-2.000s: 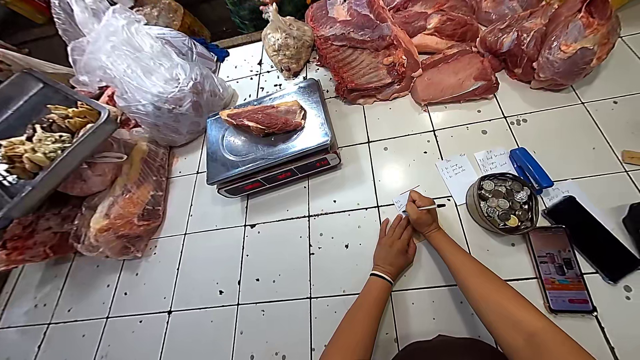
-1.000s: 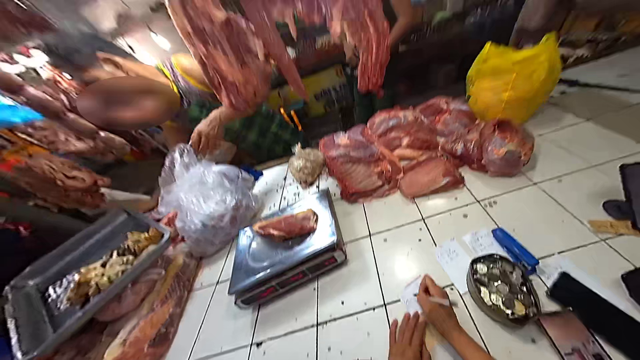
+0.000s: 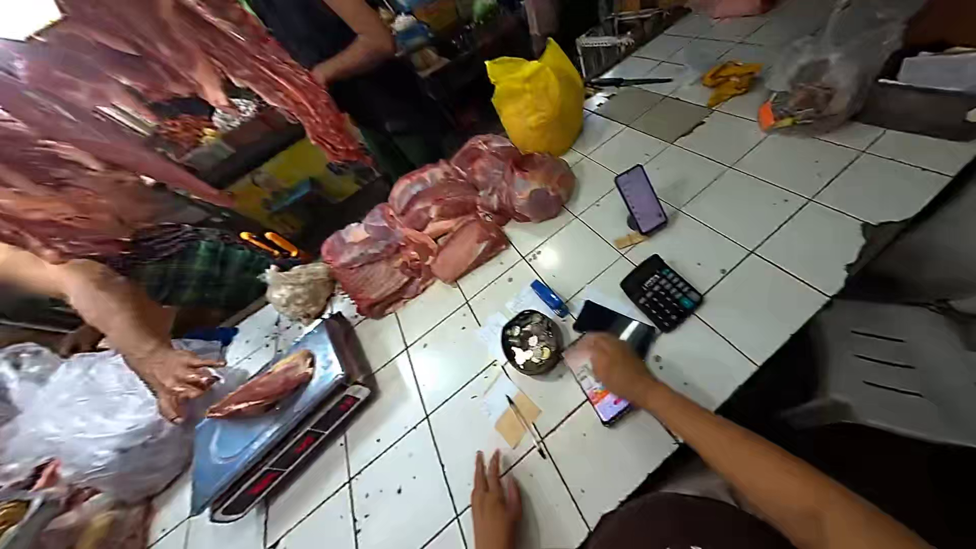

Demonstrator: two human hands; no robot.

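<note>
My left hand [image 3: 494,499] rests on the tiled counter, holding nothing, just below a pen [image 3: 526,427] lying on a piece of brown card [image 3: 518,418] and a white slip [image 3: 497,396]. My right hand [image 3: 614,366], blurred, is over a lit smartphone [image 3: 608,404]; whether it touches the phone I cannot tell, and its fingers look bent. A dark smartphone [image 3: 610,324] lies just beyond it. Left of the phones stands a round tin of coins [image 3: 531,341], with a blue stapler [image 3: 549,298] behind it. A calculator [image 3: 661,293] lies to the right.
A digital scale [image 3: 282,419] bears a piece of meat [image 3: 263,385]; another person's hand [image 3: 179,377] reaches beside it, over plastic bags [image 3: 99,419]. Large meat cuts [image 3: 450,221], a yellow bag [image 3: 537,99] and a propped phone [image 3: 641,200] stand farther back. More meat hangs at upper left.
The view has swung to the right. My right hand has left the paper and moved right to the phone; the pen now lies on the counter. The other person's hand now reaches beside the scale.
</note>
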